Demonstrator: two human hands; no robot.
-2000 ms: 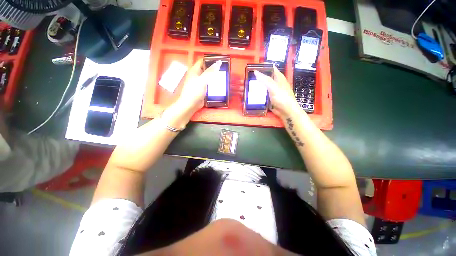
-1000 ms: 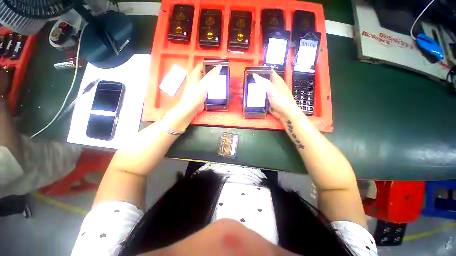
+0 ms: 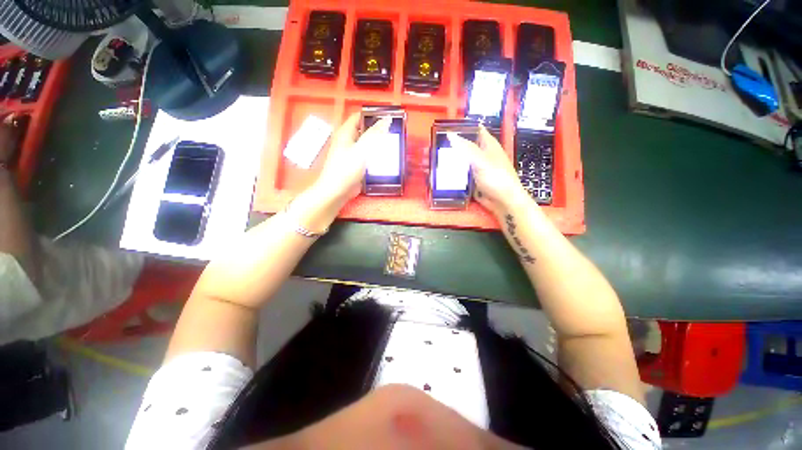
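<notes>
My left hand [image 3: 345, 163] holds a flip phone with a glowing white screen [image 3: 383, 154], thumb over the screen's upper part. My right hand [image 3: 494, 167] holds a second lit phone [image 3: 452, 167], thumb also on its screen. Both phones are over the front row of the orange-red tray [image 3: 352, 208]. An open flip phone [image 3: 535, 132] with lit display and keypad lies at the tray's right. Another lit display [image 3: 486, 93] shows left of it, its lower part hidden by my right hand. Closed black phones [image 3: 373, 53] lie in the back row. A white card [image 3: 308, 142] lies in the front left pocket.
A slab smartphone [image 3: 187, 192] lies on a white sheet [image 3: 233, 132] at left, with a fan [image 3: 198, 66] behind. A small brown-and-white piece [image 3: 402, 254] is on the mat. A white box [image 3: 695, 97] with a blue connector [image 3: 754, 89] is at right. Another person's sleeve [image 3: 61, 294] shows at left.
Both hands keep their hold on the two phones, with almost no movement. The other person's arm at far left has shifted. The whole view has shifted slightly.
</notes>
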